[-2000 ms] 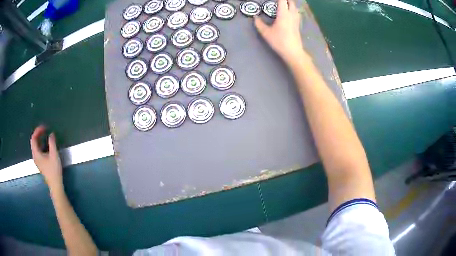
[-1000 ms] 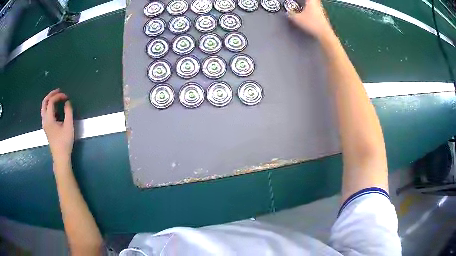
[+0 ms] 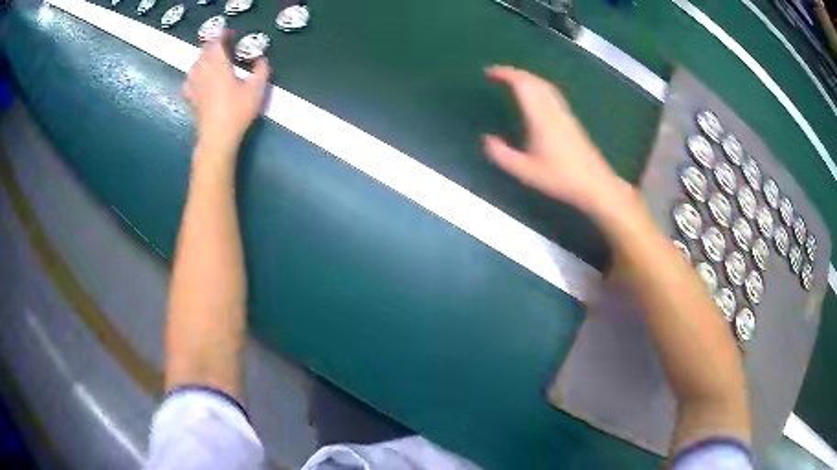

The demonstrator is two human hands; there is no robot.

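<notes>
Silver and black round discs (image 3: 293,17) lie on the green conveyor belt at the upper left. My left hand (image 3: 226,87) is over the belt's white line there, its fingertips at a disc (image 3: 252,46); whether it grips the disc is unclear. My right hand (image 3: 551,138) is slightly blurred above the belt in the middle, fingers apart and empty. The grey loading board (image 3: 615,367) lies at the right, partly behind my right forearm, with rows of discs (image 3: 719,207) on it.
The green belt (image 3: 395,119) has long white lines. Its smooth green front edge (image 3: 385,275) runs diagonally in front of me. A dark metal bracket (image 3: 553,14) stands at the top. A grey floor with a yellow line (image 3: 83,303) shows at the lower left.
The view has swung left, so the board now shows at the right. My right hand has left the disc at the board's far row. My left hand has reached the discs on the belt.
</notes>
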